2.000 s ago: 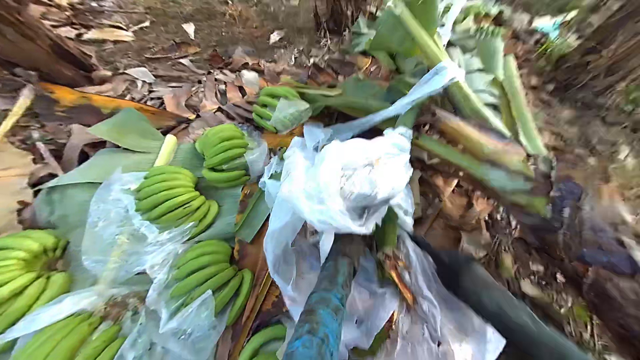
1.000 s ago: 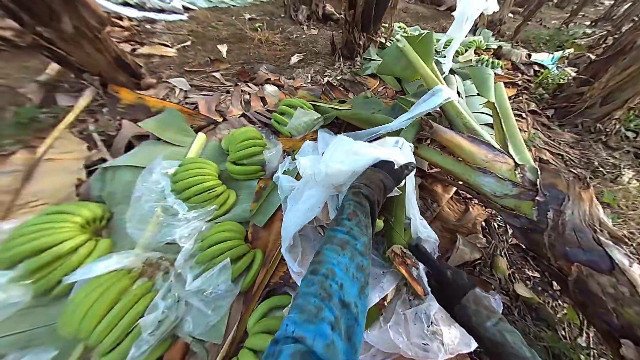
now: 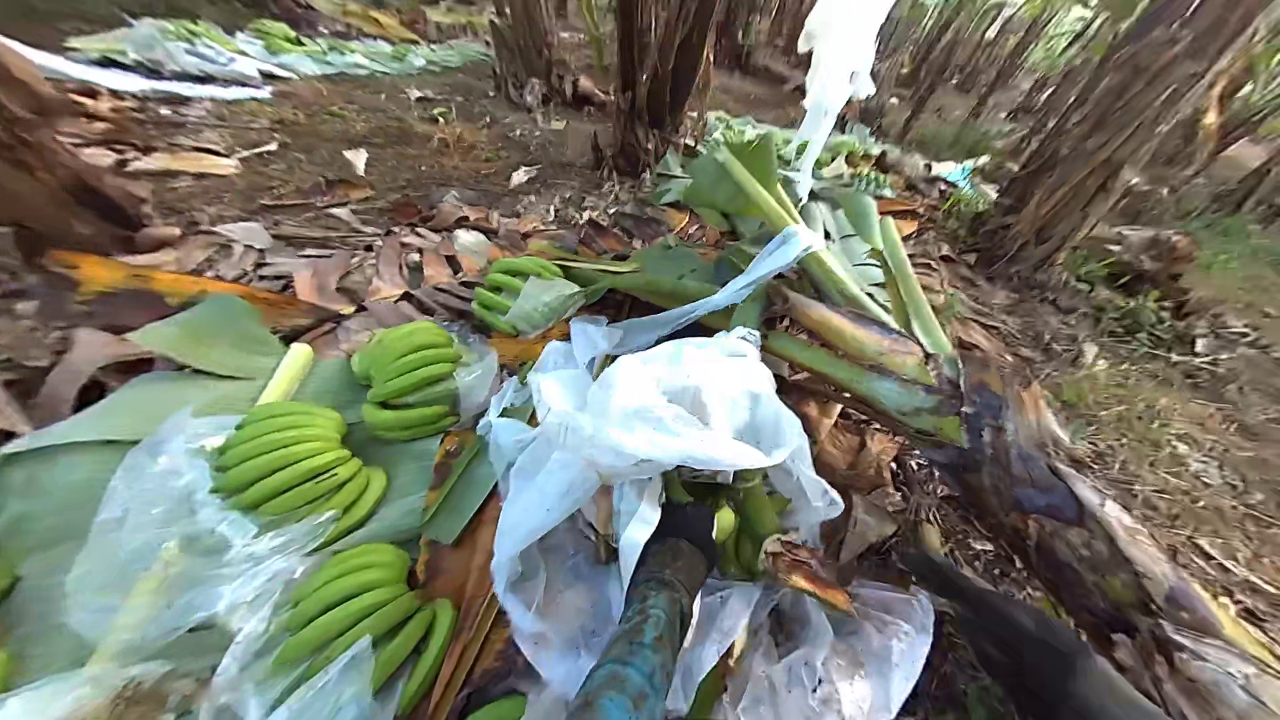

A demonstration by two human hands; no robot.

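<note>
My left hand [image 3: 690, 525], in a black glove below a blue sleeve, reaches under a crumpled white plastic bag [image 3: 690, 400] in the middle. Its fingers are hidden at a bunch of green bananas [image 3: 750, 520] partly covered by the bag. At the lower right, my right hand [image 3: 945, 580] in a dark glove is blurred, beside clear plastic film [image 3: 840, 650]; its fingers cannot be made out. Cut hands of green bananas [image 3: 290, 460] lie on banana leaves and plastic at the left, with another [image 3: 405, 375] nearer the bag.
A fallen banana stem [image 3: 1080, 540] lies along the right. Cut leaf stalks [image 3: 860, 370] rest beyond the bag. Banana trunks [image 3: 650, 90] stand behind, and a strip of white plastic [image 3: 835, 70] hangs at the top. More covered bananas [image 3: 280, 50] lie far left.
My left hand, on top of the plastic bag a second ago, is now lower and under its edge, where green bananas show. The view has tilted up.
</note>
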